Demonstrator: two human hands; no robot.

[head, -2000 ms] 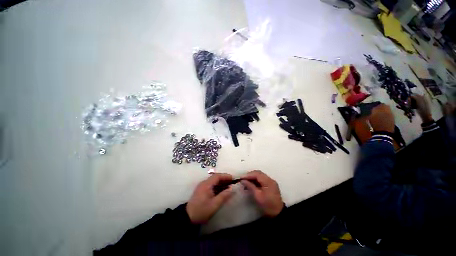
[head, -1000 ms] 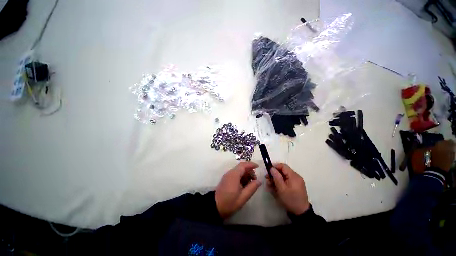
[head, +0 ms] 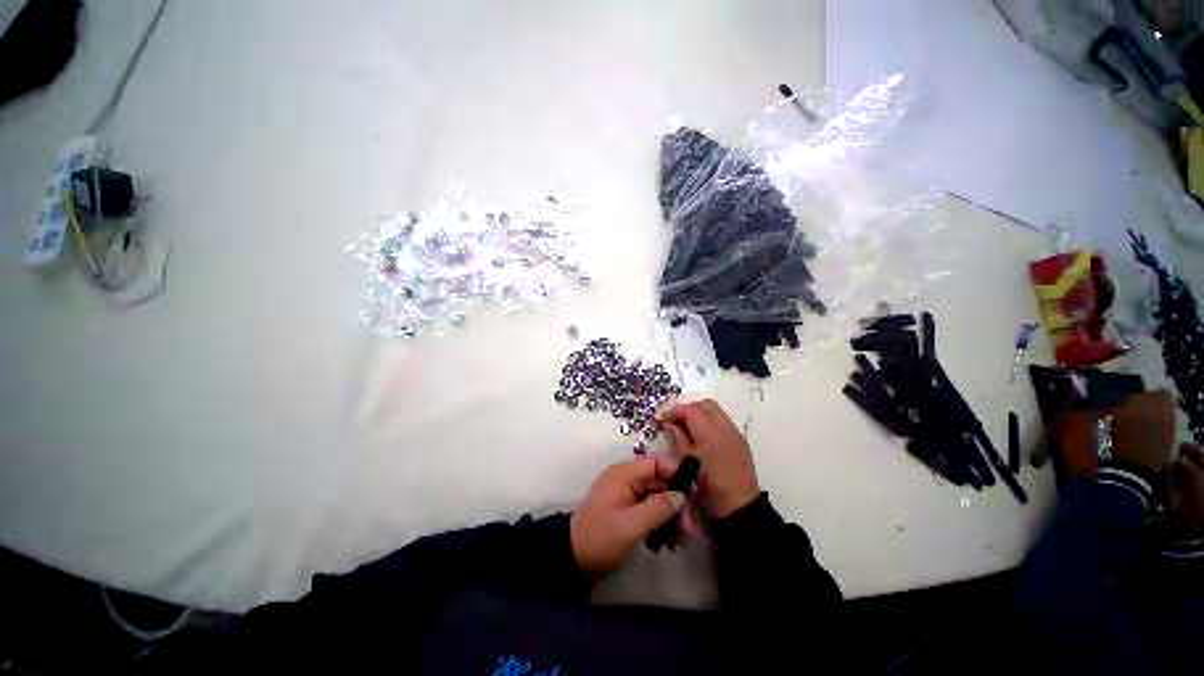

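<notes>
My left hand (head: 613, 519) holds a short black fabric tab (head: 681, 478) between thumb and fingers, near the table's front edge. My right hand (head: 714, 458) is just beyond and to the right of it, with its fingertips at the near right edge of the heap of tiny dark shiny metal rings (head: 610, 383). Whether a ring is between the right fingertips is too small to tell. Part of the tab is hidden by the left thumb.
Silvery-clear parts (head: 462, 264) lie scattered ahead left. A clear bag of black strips (head: 734, 238) lies ahead, loose black tabs (head: 924, 403) to the right. A neighbour's hand (head: 1122, 433) is far right, near a red and yellow packet (head: 1076, 306). A power strip (head: 60, 205) lies far left.
The black tab has passed from my right hand to my left. My right hand has moved forward to the rings. Earlier, both hands were together at the tab.
</notes>
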